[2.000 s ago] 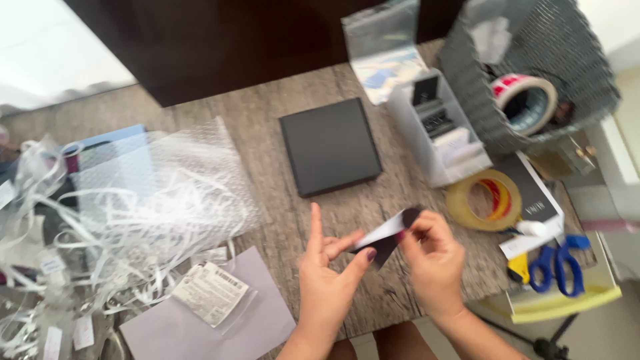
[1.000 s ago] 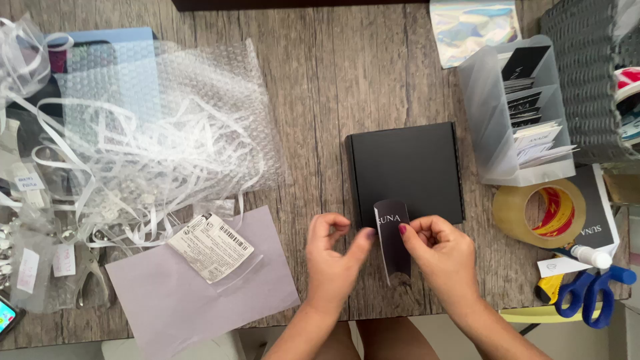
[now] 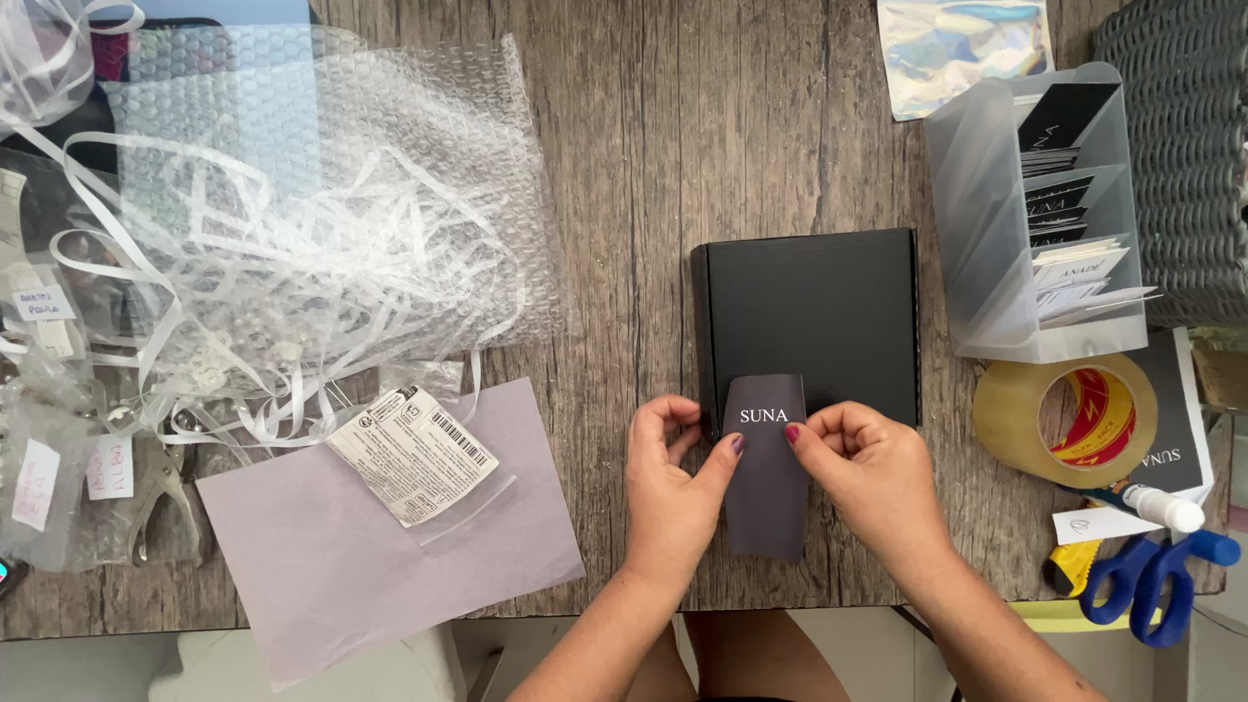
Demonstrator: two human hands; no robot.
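A dark folded card sleeve with white lettering lies lengthwise, its upper end over the lower edge of a closed black cardboard box. My left hand is at its left edge, thumb tip on the card near the lettering and the other fingers curled beside it. On the opposite edge, my right hand pinches the card between thumb and curled fingers. Whether the left fingers grip the card too is not plain.
Left: bubble wrap, tangled white ribbon, pliers and a lilac paper sheet. Right: a clear plastic card organizer, a roll of packing tape, blue-handled scissors and a grey woven basket.
Two seconds ago the card was held tilted below the box; now it lies flat, overlapping the box's lower edge. My left thumb has come onto the card since one second ago. The view has shifted.
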